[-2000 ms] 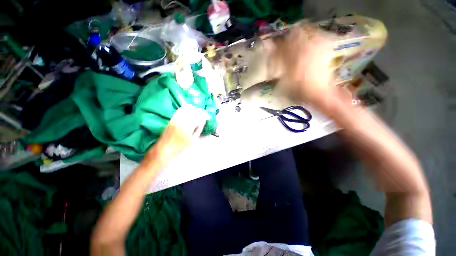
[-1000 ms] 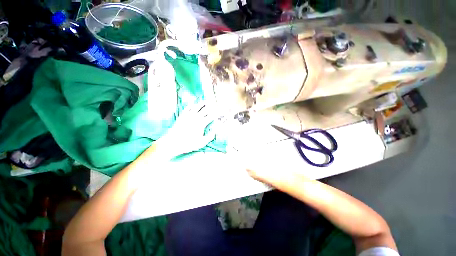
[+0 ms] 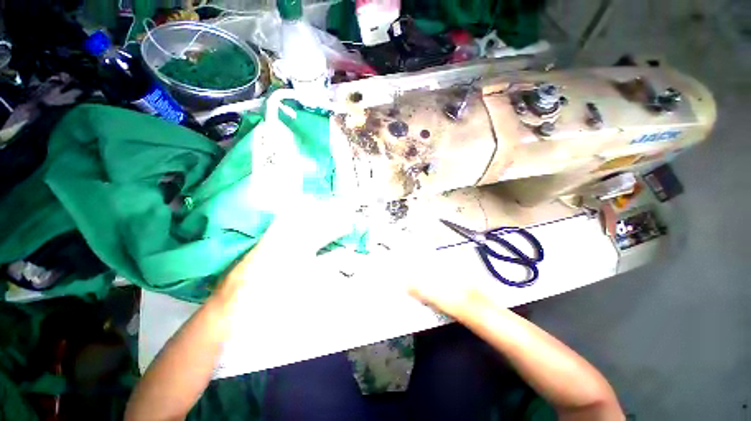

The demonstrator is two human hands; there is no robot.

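Observation:
The green garment (image 3: pixel 156 205) lies over the left part of the table, its right edge near the needle area (image 3: pixel 397 209) of the cream sewing machine (image 3: pixel 568 123). My left hand (image 3: pixel 288 238) is on the garment's edge left of the needle area; glare washes out its fingers and their grip. My right hand (image 3: pixel 412 284) is over the table in front of the needle area, its fingers also lost in glare. Dark-handled scissors (image 3: pixel 510 255) lie on the table (image 3: pixel 272 341) right of the needle area.
Behind the garment stand a dark blue-capped bottle (image 3: pixel 136 82), a round basin with green contents (image 3: pixel 202 70), and a black ring (image 3: pixel 222 126). A green-capped clear bottle (image 3: pixel 302 53) stands behind the machine's left end. Darker green cloth lies below the table at left.
My right hand has come down from the machine head to the table front. My left hand has stayed by the garment. The view has shifted, and the garment edge is slightly rearranged.

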